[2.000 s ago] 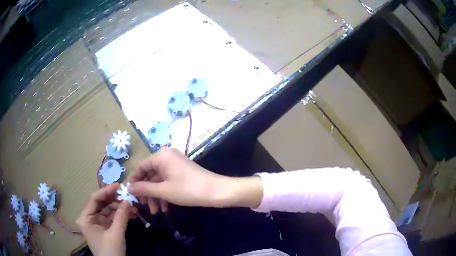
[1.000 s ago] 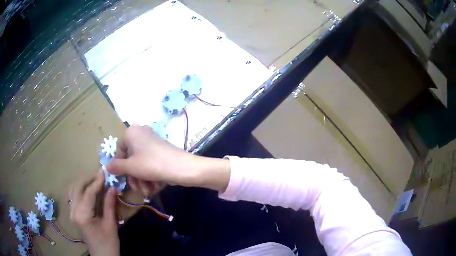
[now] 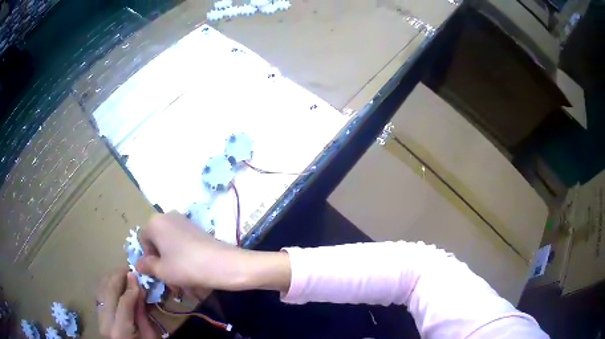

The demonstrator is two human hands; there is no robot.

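My left hand (image 3: 119, 308) and my right hand (image 3: 182, 257) meet at the lower left. Between them is a silver-blue motor (image 3: 156, 291) with a white gear (image 3: 141, 277) over it. My right fingertips are on the gear and my left fingertips hold the motor's near side. Whether the gear is fully seated is hidden. Coloured lead wires (image 3: 192, 314) trail right to a small white connector (image 3: 229, 327). Another white gear (image 3: 133, 243) shows just beyond my right fingers, its motor mostly hidden.
Two bare motors (image 3: 218, 173) lie on the white sheet (image 3: 166, 112); a third (image 3: 201, 215) is partly behind my right hand. Geared motors (image 3: 65, 319) stand at the lower left, loose gears (image 3: 249, 9) at the far end. A large carton (image 3: 444, 179) is beside the bench.
The view has tilted so the bench sits lower and the far gears show. Since two seconds ago, the gear has gone from between my fingertips onto the motor; my hands stayed there over the last second.
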